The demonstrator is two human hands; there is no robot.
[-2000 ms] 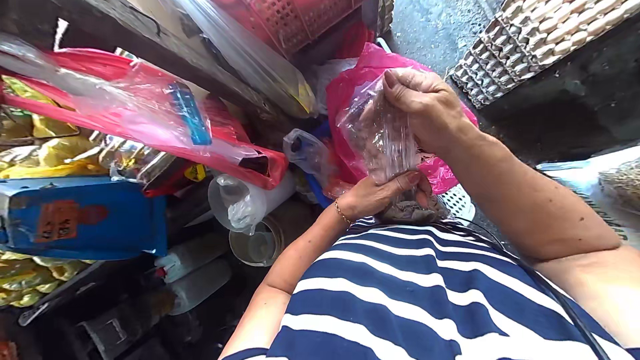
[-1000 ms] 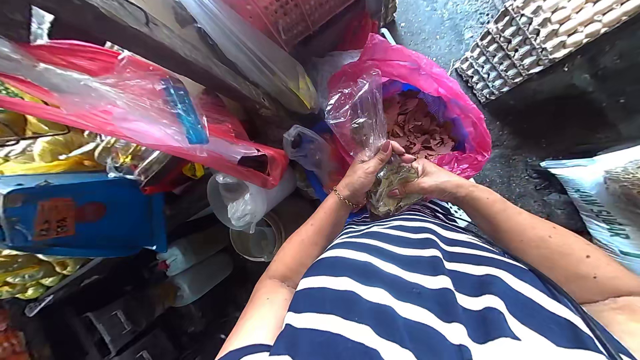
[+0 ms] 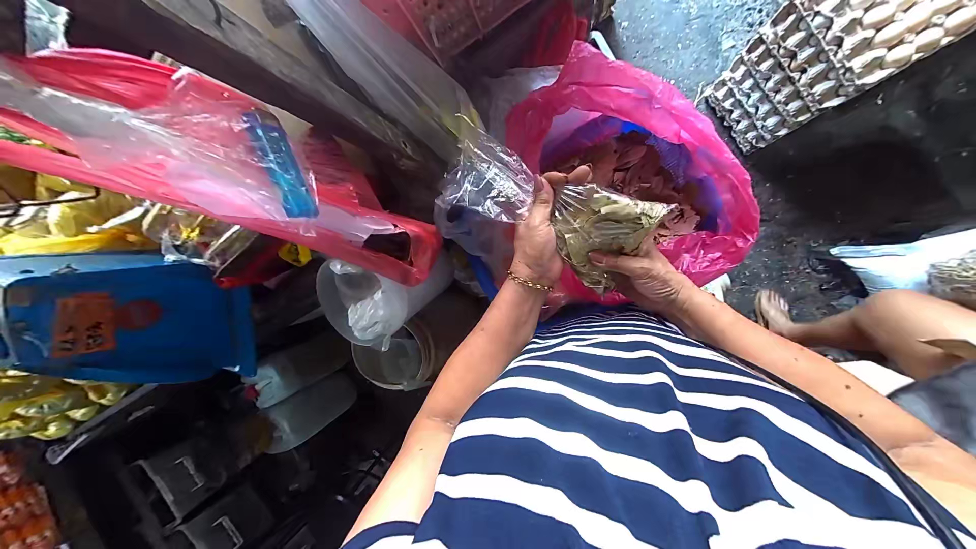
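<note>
A clear plastic bag of dried leaves [image 3: 610,221] is between my two hands, in front of the striped shirt. My left hand [image 3: 540,236] grips the gathered upper part of the bag; its loose clear end [image 3: 488,179] sticks out to the left. My right hand [image 3: 644,274] holds the full part from below and the right, its fingers partly hidden under the leaves. Just beyond both hands stands a pink plastic bag [image 3: 732,183], open at the top, with reddish-brown flakes or leaves [image 3: 637,164] inside.
Stacked egg trays [image 3: 823,61] stand at the upper right. A person's bare leg [image 3: 892,328] and a white sack [image 3: 884,263] are at the right. On the left are a blue container [image 3: 183,328], red plastic bags [image 3: 366,244] and a translucent bucket [image 3: 362,305].
The bag of leaves has moved up and away from the shirt, over the near edge of the pink bag. A person's leg has come into view at the right.
</note>
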